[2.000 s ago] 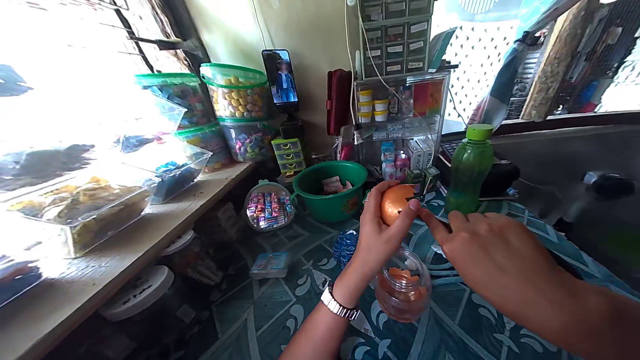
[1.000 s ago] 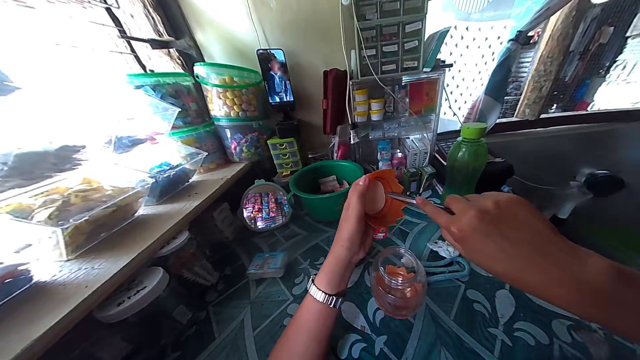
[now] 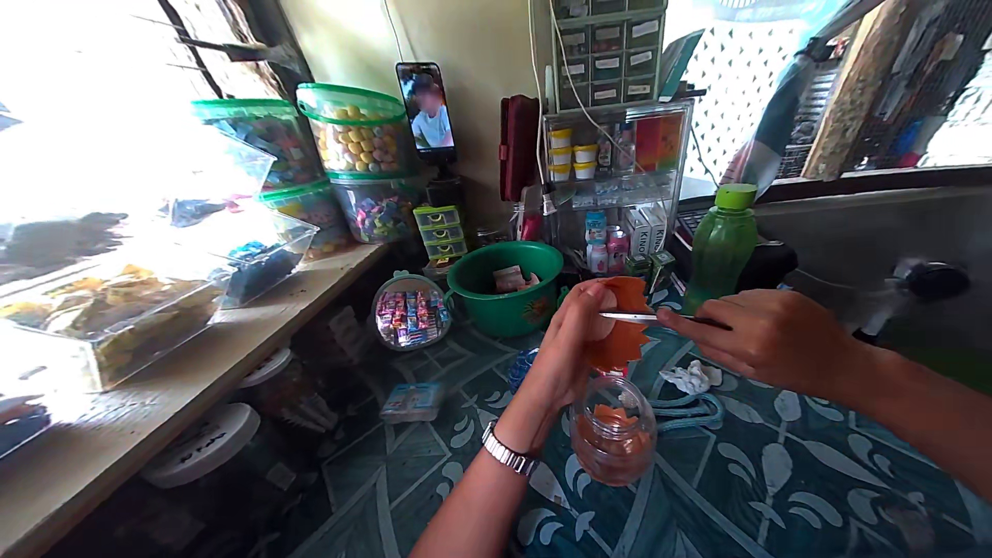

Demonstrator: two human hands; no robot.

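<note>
My left hand (image 3: pixel 577 325), with a metal-band watch on its wrist, grips an orange sheet piece with a zigzag edge (image 3: pixel 620 337) and a pale round disc (image 3: pixel 603 314) against it. A thin metal tool (image 3: pixel 632 316), perhaps a knife or scissors, is held in my right hand (image 3: pixel 763 337); its tip reaches the disc and the orange piece. Just below my hands, a clear open jar (image 3: pixel 612 457) stands on the patterned tablecloth, with orange pieces inside.
Behind my hands are a green basin (image 3: pixel 508 306) and a green bottle (image 3: pixel 721 248). A crumpled white tissue (image 3: pixel 692 377) and blue strap (image 3: pixel 697 411) lie right of the jar. Further left are a round mirror (image 3: pixel 411 310), a small plastic case (image 3: pixel 412 402) and a wooden shelf (image 3: pixel 232 372) with tubs.
The orange piece, earlier rounded in my left hand, now shows its zigzag edge spread outward. The tool has come to lie across the disc.
</note>
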